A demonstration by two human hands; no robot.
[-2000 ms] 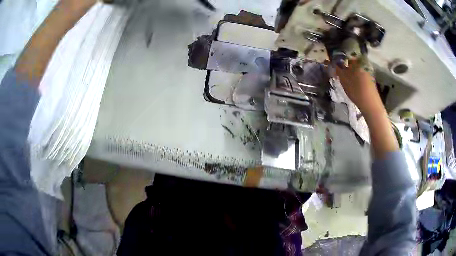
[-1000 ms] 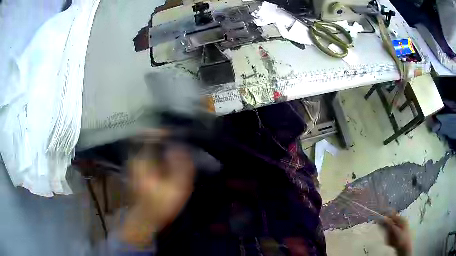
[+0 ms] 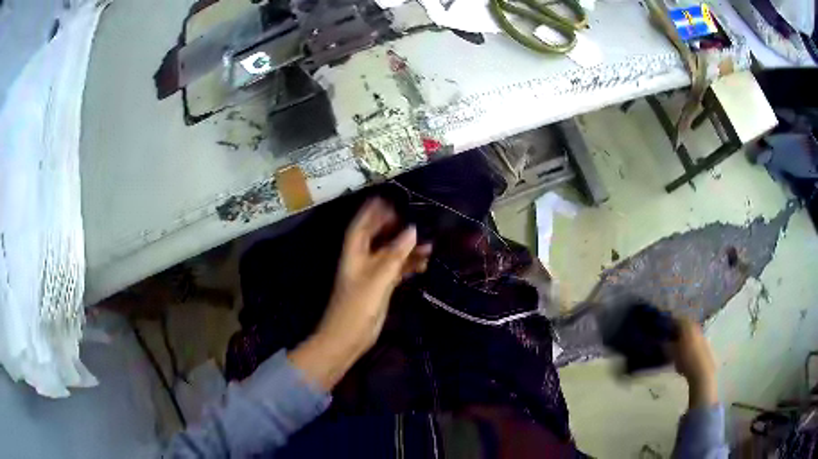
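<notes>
My left hand [image 3: 369, 273] is over the striped dark cloth on my lap [image 3: 475, 350], near the table's front edge. Its fingers are curled and apart, with nothing clearly seen in them. My right hand [image 3: 695, 354] is out to the lower right, above the floor, and grips a dark cloth scrap [image 3: 641, 336], which is blurred. A thin white cord or strip [image 3: 484, 318] lies across the lap cloth, and fine pale threads run above it.
A white panel bundle [image 3: 54, 215] hangs over the table's left end. Brass-coloured scissors [image 3: 538, 22], white offcuts [image 3: 578, 49] and a blue and yellow box [image 3: 691, 22] lie on the table [image 3: 179, 188]. A grey cloth [image 3: 691, 269] lies on the floor, near a small stand [image 3: 740, 108].
My view has shifted right. My left hand has moved from the table's front edge to over my lap. My right hand, at the machine head two seconds ago, is low at the right with a dark scrap.
</notes>
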